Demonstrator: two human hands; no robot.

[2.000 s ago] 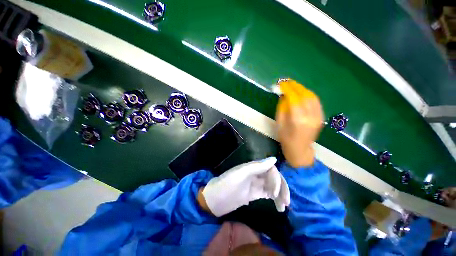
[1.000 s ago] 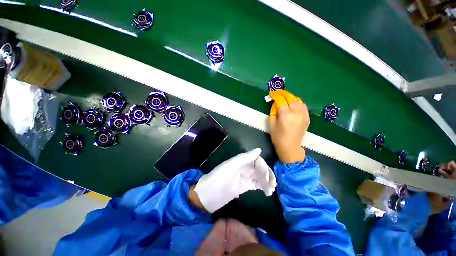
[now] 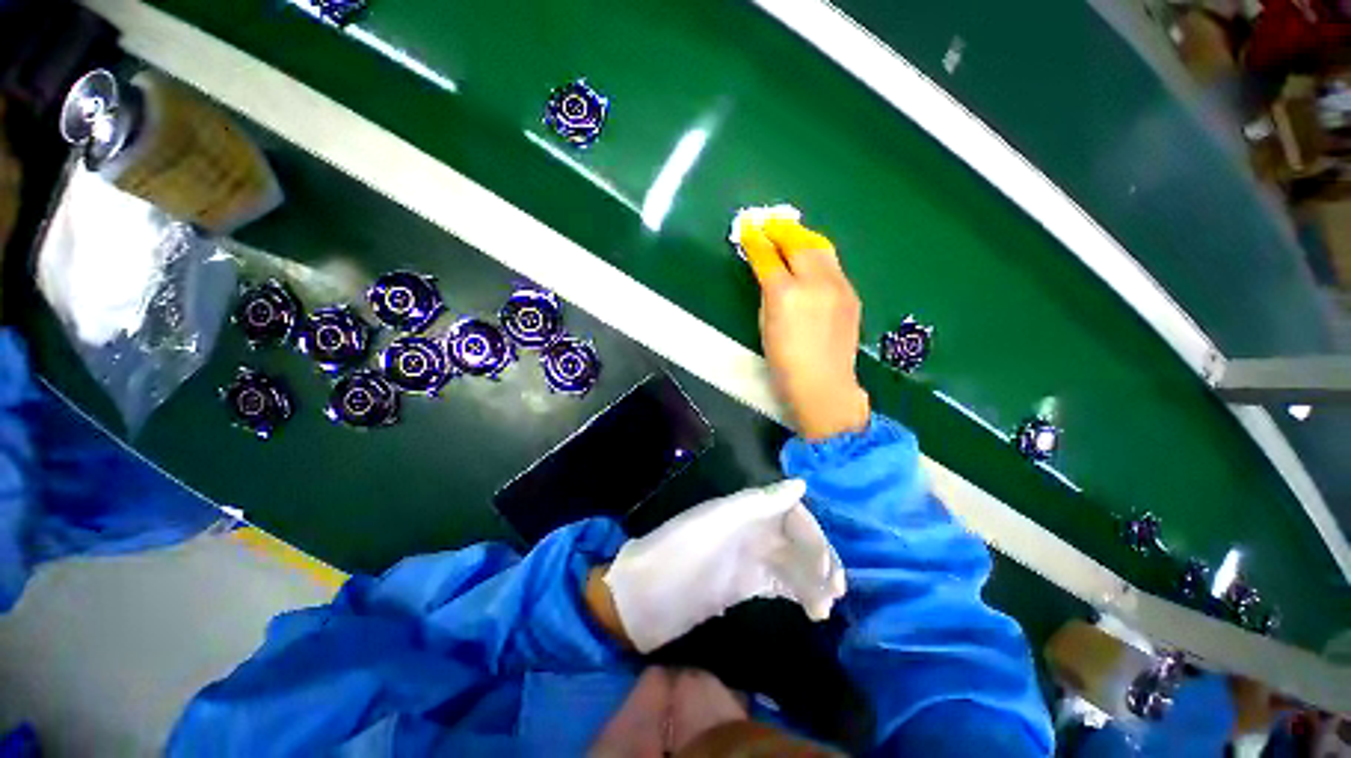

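Observation:
My right hand [image 3: 808, 319], with yellow-orange finger cots, reaches over the green conveyor belt [image 3: 830, 141] and holds a white cleaning wipe [image 3: 768, 219]. The wipe is on a round part that is mostly hidden by the wipe and fingers. Another dark round part [image 3: 575, 113] lies on the belt up-left of the hand, and one [image 3: 905, 344] lies to its right. My left hand [image 3: 726, 567], in a white glove, rests near my body at the bench's near side, fingers partly curled, holding nothing visible.
Several round parts [image 3: 415, 361] cluster on the bench. A black smartphone [image 3: 605, 456] lies beside my left hand. A bag of wipes [image 3: 126, 282] and dispenser bottle [image 3: 193, 156] stand at left. The side rail [image 3: 445, 196] separates bench and belt. Coworkers' blue sleeves show at both sides.
My right hand has moved left and up over the belt, with the wipe now on a part. The parts at the hand's right have shifted down-right. The left hand stays near the body.

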